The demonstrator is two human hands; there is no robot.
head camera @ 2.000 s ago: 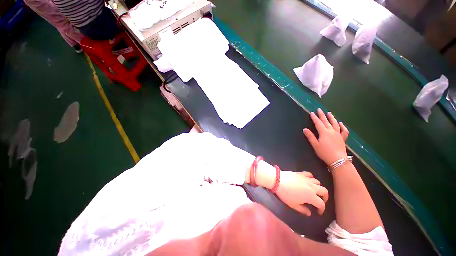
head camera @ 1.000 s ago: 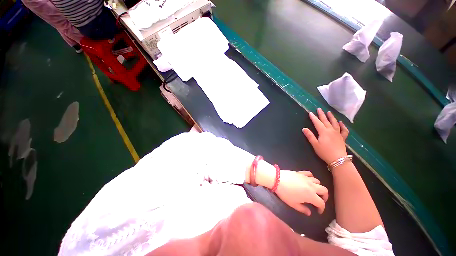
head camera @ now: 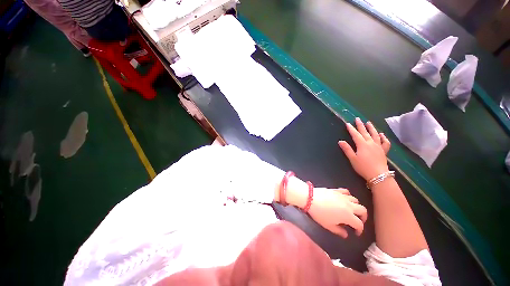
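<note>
My left hand [head camera: 338, 211], with red bracelets at the wrist, rests empty on the black bench top [head camera: 313, 159], fingers slightly curled and apart. My right hand [head camera: 366, 149], with a silvery bracelet, lies empty with fingers spread at the teal raised edge [head camera: 313, 86]. White wrapping sheets [head camera: 246, 78] lie in an overlapping stack on the bench at the upper left of my hands. Wrapped units lie on the green conveyor belt [head camera: 335, 44]: one [head camera: 420, 133] nearest my right hand, two [head camera: 434, 61] [head camera: 462, 82] farther back. What is inside them is hidden.
A pale box-like unit [head camera: 196, 25] with white material on top stands beyond the sheets. A red stool [head camera: 128, 67] and a person in a striped top [head camera: 92, 11] are at the upper left. The green floor has a yellow line [head camera: 124, 120]. More white shapes are cut off at the right edge.
The wrapped units have moved along the belt, to the right and down in the picture. Both my hands and the sheet stack have stayed in place.
</note>
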